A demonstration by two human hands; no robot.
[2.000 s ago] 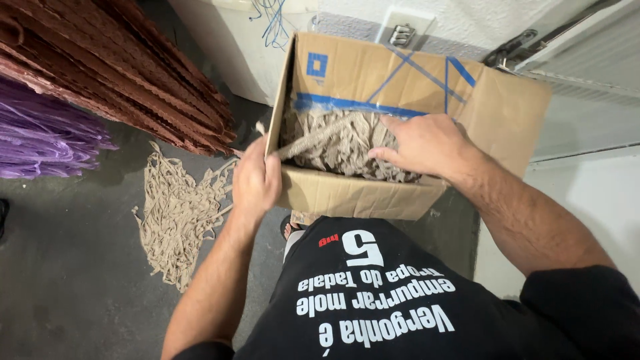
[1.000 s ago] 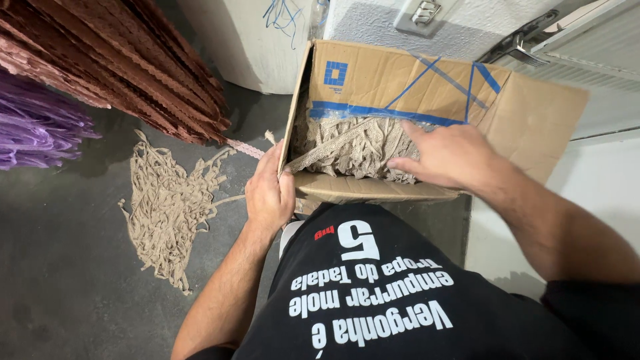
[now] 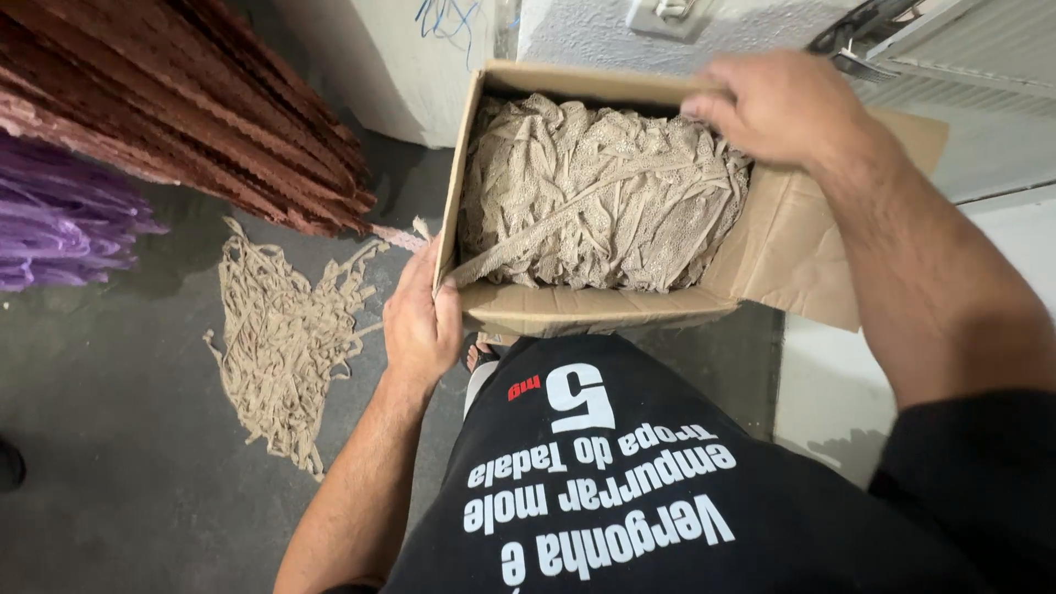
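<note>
A cardboard box (image 3: 594, 318) sits at the centre, filled with beige elastic or lace-like strips (image 3: 602, 198). My left hand (image 3: 425, 318) grips the box's left near corner, its thumb on a strip that runs over the edge. At the far right edge of the box is my right hand (image 3: 775, 107), slightly blurred, with thumb and fingers at the rim; whether it pinches the rim cannot be told. A loose heap of beige strips (image 3: 285, 338) lies on the floor left of the box.
Brown ruffled strips (image 3: 198, 107) and purple ones (image 3: 66, 214) hang or lie at the upper left. A white wall with an outlet plate (image 3: 672, 16) is behind the box, and a louvred panel (image 3: 973, 91) stands at the right. A foot (image 3: 478, 356) shows below the box.
My right hand has moved from the strips to the box's far right rim. The blue-taped inner side or flap, visible before, no longer shows. My left hand still holds the near left corner.
</note>
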